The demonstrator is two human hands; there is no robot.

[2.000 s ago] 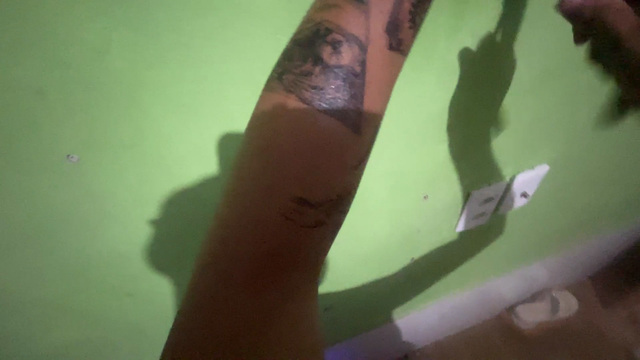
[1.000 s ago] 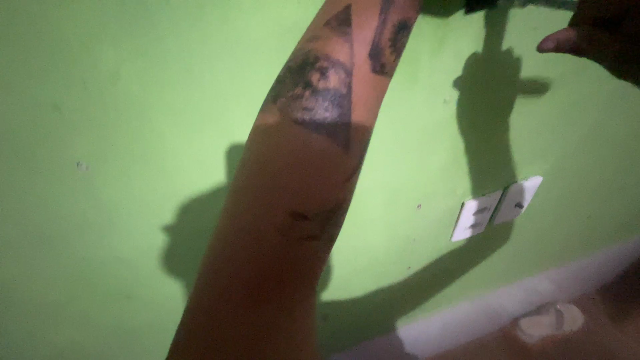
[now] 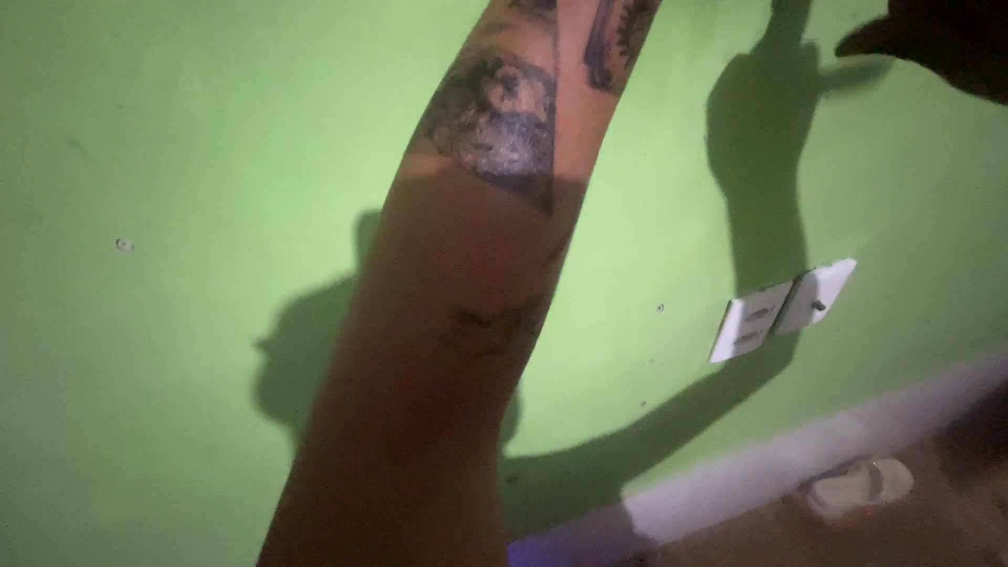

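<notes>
A raised, tattooed left forearm and upper arm (image 3: 441,315) crosses the middle of the head view from the bottom edge to the top edge. My left hand is beyond the top edge, out of view. At the top right corner is part of my right hand (image 3: 937,43), dark and cut off by the frame, with one digit pointing left. Whether it holds anything is hidden. Behind both is a green wall (image 3: 189,157), on which shadows of a head, an arm and a hand fall.
Two white wall plates (image 3: 752,319), side by side, are fixed low on the wall to the right. A pale skirting board (image 3: 732,480) runs along its foot. A light-coloured slipper or shoe (image 3: 858,487) lies on the brown floor at the lower right. A small wall mark (image 3: 124,245) shows at left.
The right hand's digit now points left in dark silhouette; two seconds ago the hand was blurred at the top right. The hand's shadow on the wall has changed shape. The left arm has barely moved.
</notes>
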